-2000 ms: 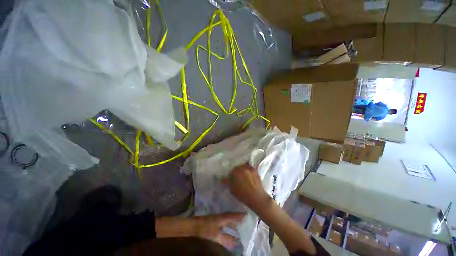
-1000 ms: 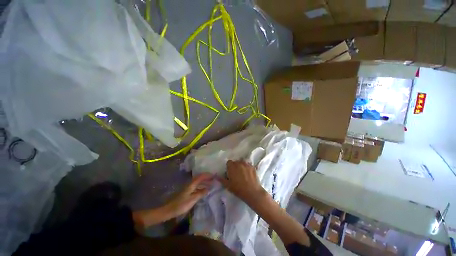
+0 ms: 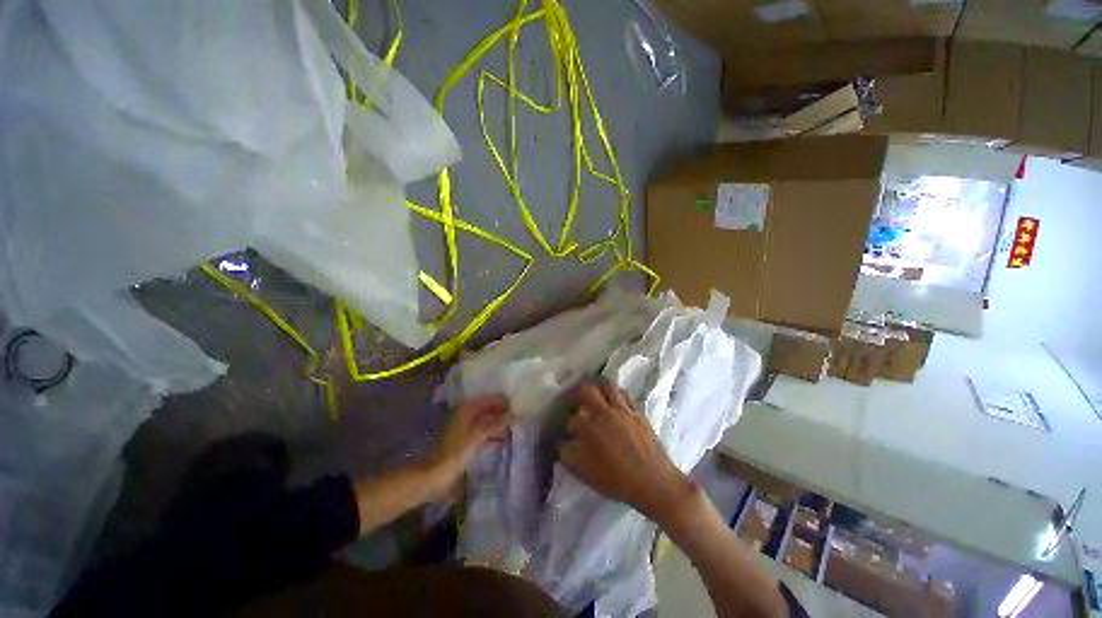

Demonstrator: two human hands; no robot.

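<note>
A bundle of layered white, translucent foam sheets (image 3: pixel 695 386) lies in front of me, with ragged, overlapping edges. My left hand (image 3: pixel 474 432) is at its near left side, fingers bent round the edge of a thin sheet. My right hand (image 3: pixel 616 449) is over the middle of the bundle, back of the hand up, fingers curled into the layers; its fingertips are partly hidden. A greyish see-through layer shows between the hands.
The view is tilted sideways. Loose yellow strapping (image 3: pixel 568 157) lies on the grey floor (image 3: pixel 483 272). Large white foam sheets (image 3: pixel 206 157) are at left, with dark rings (image 3: pixel 39 360) below. A brown carton (image 3: pixel 761 235) stands beyond the bundle; stacked cartons (image 3: pixel 985 91) line the upper right.
My left hand has moved up from the bundle's lower part to its left edge. My hands are now slightly apart after being close together. The person in blue in the far doorway is no longer distinguishable.
</note>
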